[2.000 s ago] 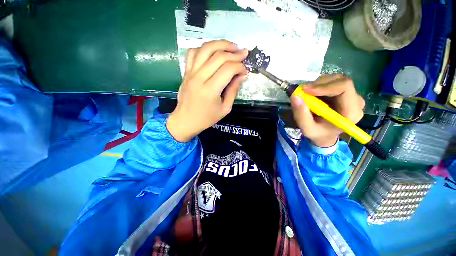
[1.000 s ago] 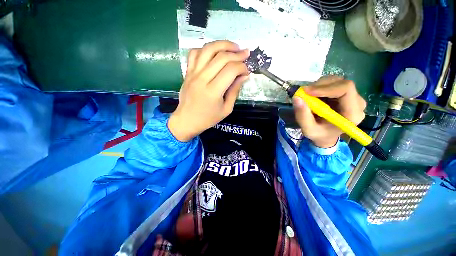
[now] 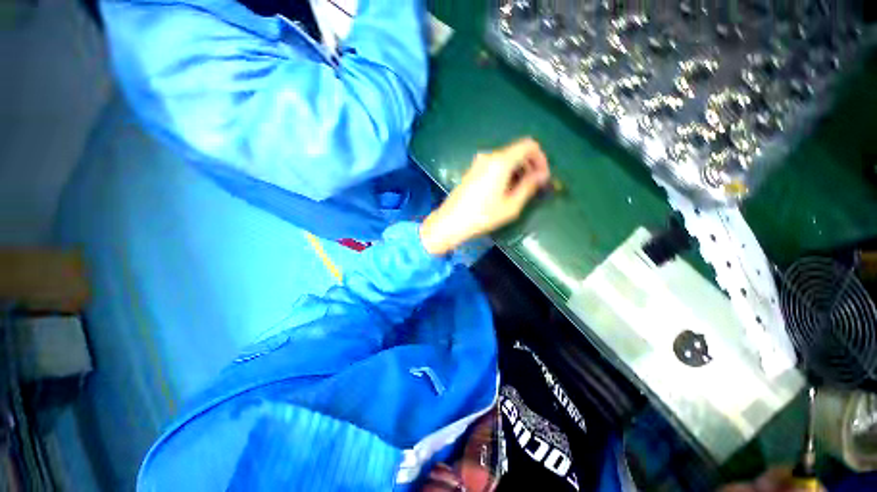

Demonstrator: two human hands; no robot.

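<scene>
The small black round circuit board point(image 3: 690, 348) lies alone on the white sheet point(image 3: 625, 293), and no hand touches it. My left hand point(image 3: 481, 200) is over the green mat, left of the sheet, with its fingers curled together. A tiny yellowish bit point(image 3: 557, 184) shows at its fingertips; blur hides whether it is pinched or lies on the mat. My right hand point(image 3: 766, 482) is mostly cut off by the bottom edge at the right. It is on the yellow handle of the soldering iron point(image 3: 807, 480), whose thin metal shaft points up.
A large clear tray of shiny metallic parts point(image 3: 712, 96) is at the top right. A perforated white strip point(image 3: 736, 274) and a black ragged block point(image 3: 666, 240) are by the sheet. A black fan point(image 3: 829, 317) and a pale tub point(image 3: 859, 428) are at right. Another person's blue sleeve point(image 3: 288, 106) is at upper left.
The view has swung left. My left hand has let go of the board, which now lies on the sheet, and moved left over the mat. The iron is off the board.
</scene>
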